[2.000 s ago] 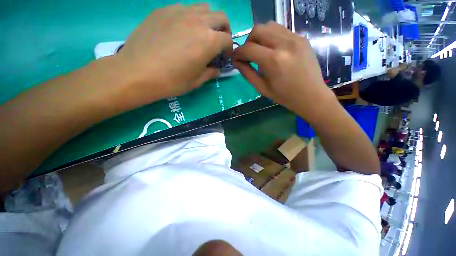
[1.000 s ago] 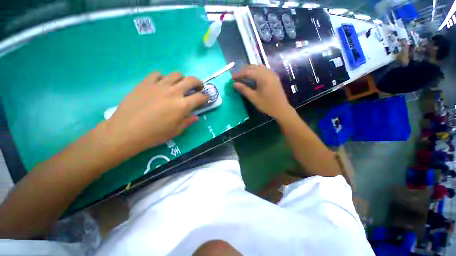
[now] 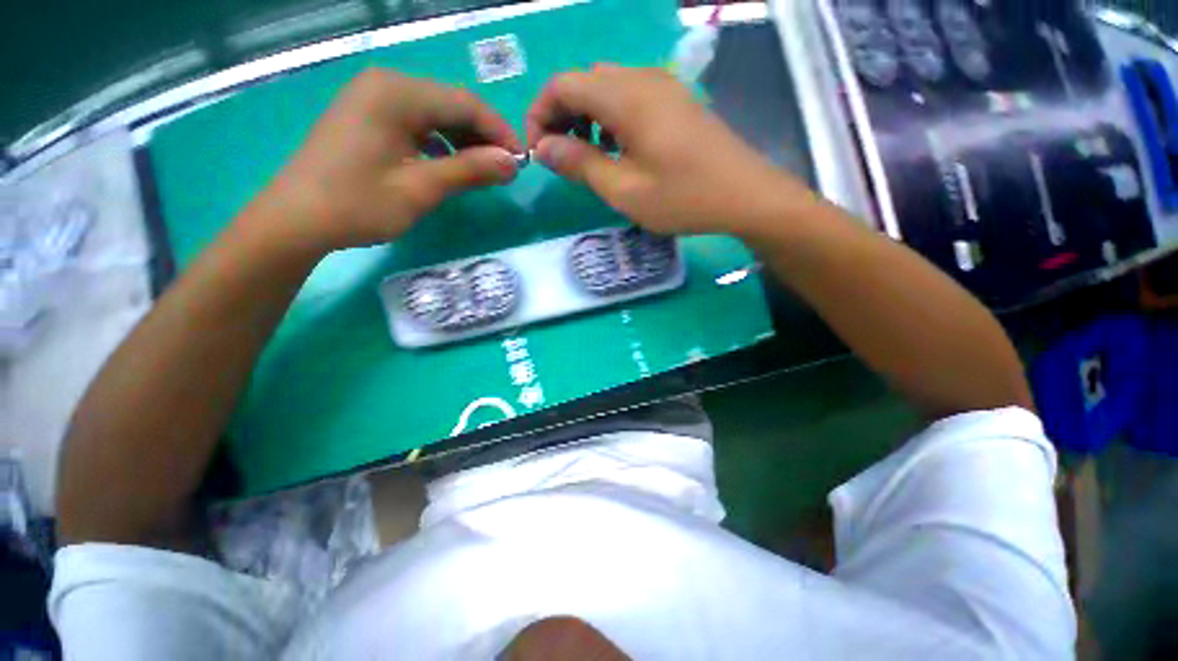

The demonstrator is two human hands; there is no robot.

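Observation:
My left hand (image 3: 413, 162) and my right hand (image 3: 633, 149) meet fingertip to fingertip above the green mat (image 3: 323, 426). A tiny silvery piece (image 3: 523, 158) shows between the fingertips; most of it is hidden, and its kind cannot be told. Below the hands, the pale holding block (image 3: 549, 287) lies on the mat, slightly tilted. One double-round grey part (image 3: 461, 294) sits at its left end and another (image 3: 625, 261) at its right end.
A blurred white bottle (image 3: 694, 54) is at the mat's far right corner. The black printed sheet (image 3: 1021, 155) at right bears several spare grey parts (image 3: 915, 39). A blue tray (image 3: 1150, 129) is beyond it. Clear plastic bags (image 3: 45, 245) lie left. A blue bin (image 3: 1092, 375) is below the bench.
My left hand has lifted off the block, uncovering both grey parts. My right hand has come from the mat's right side to meet it. The white stick beside the block is gone from there.

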